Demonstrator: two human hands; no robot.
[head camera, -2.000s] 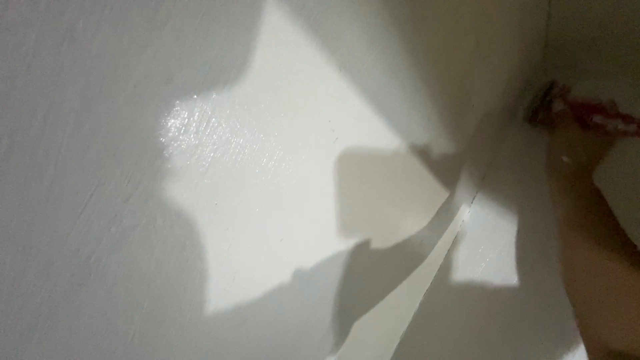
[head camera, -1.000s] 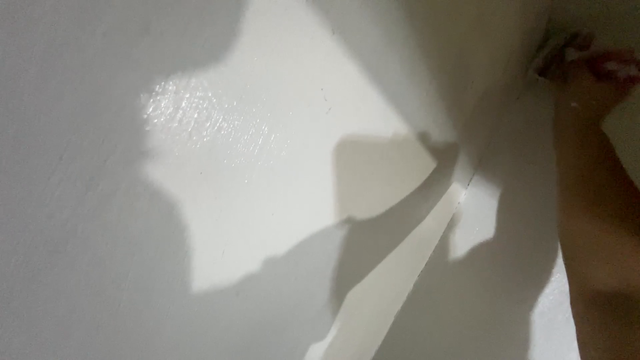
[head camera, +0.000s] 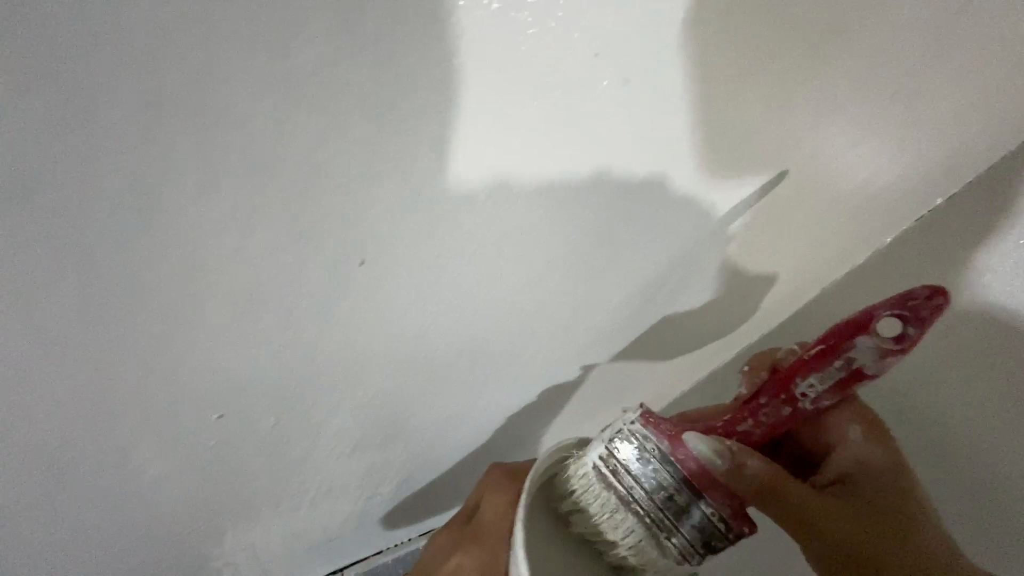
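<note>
My right hand, at the lower right, grips a paintbrush by its red, paint-spattered handle near the metal ferrule. The brush's pale, paint-coated bristles reach into the mouth of a white container at the bottom edge. Whitish paint shows inside the container. My left hand is against the container's left side, its fingers closed around it; most of that hand is cut off by the frame. Paint marks show on my right hand's fingers.
A white wall fills the left and middle, with shadows and a wet-looking glossy patch at the top. A seam runs diagonally to another pale surface at right. A narrow greyish strip lies at the bottom.
My right hand has come from the upper right down to the lower right with the brush. The container and my left hand have come into view. The view has shifted.
</note>
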